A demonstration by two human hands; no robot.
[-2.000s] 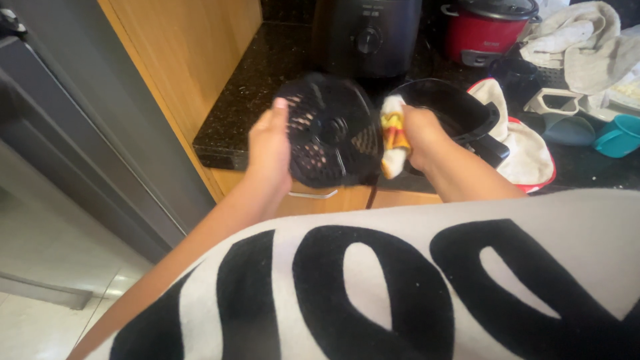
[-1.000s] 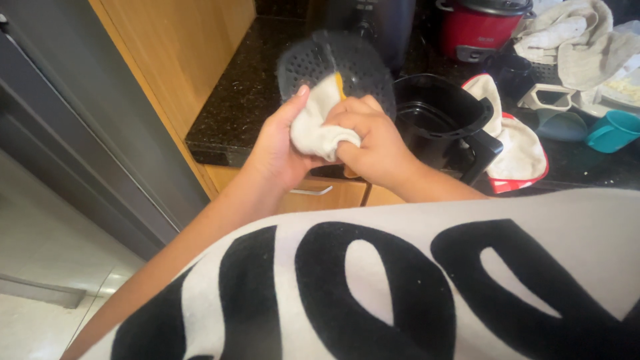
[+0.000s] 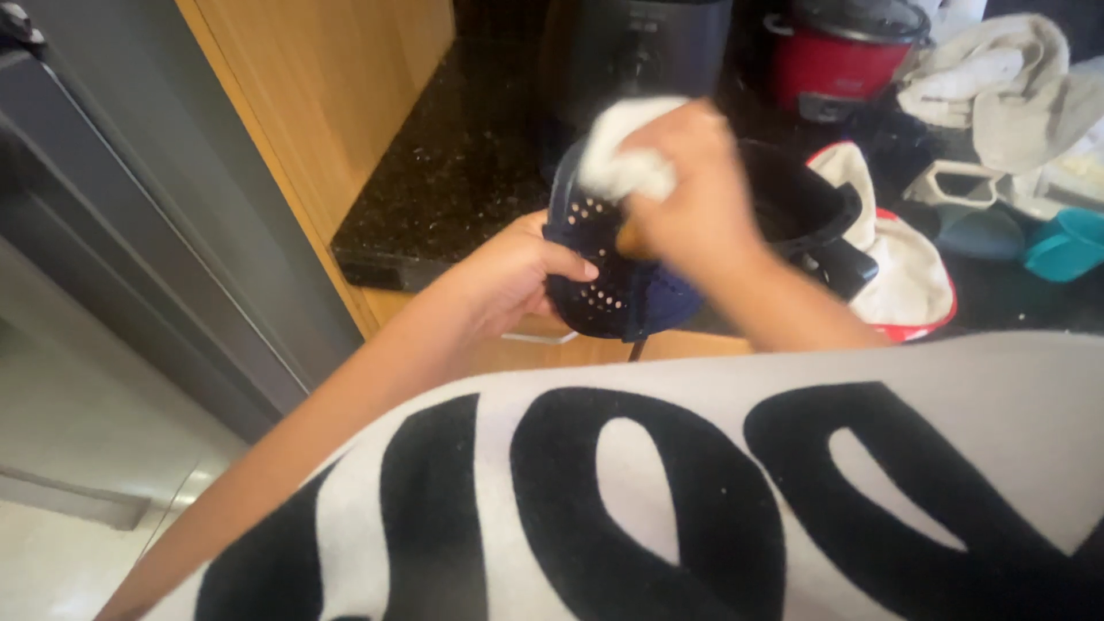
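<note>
My left hand [image 3: 530, 272] grips the left edge of a round black perforated air fryer tray [image 3: 604, 297], thumb on its face, above the front edge of the counter. In my right hand [image 3: 690, 185] is a bunched white cloth [image 3: 625, 159], blurred, over the tray's upper part; a yellowish part shows below that hand. Just right of the tray, partly behind my right forearm, an open black air fryer basket [image 3: 798, 203] with a handle rests on the counter. The cloth and hand hide much of the tray.
Behind stand a dark appliance [image 3: 638, 52] and a red rice cooker [image 3: 837, 65]. A white, red-edged cloth item [image 3: 914, 272] lies beside the basket. Farther right are a teal cup [image 3: 1069, 246] and crumpled towels [image 3: 1022, 86]. A wooden panel [image 3: 336, 112] borders the black counter [image 3: 448, 164] at left.
One second ago both hands held the bunched cloth in front of the tray. Now my right hand has the cloth higher, over the tray, and my left hand's thumb lies on the tray's face.
</note>
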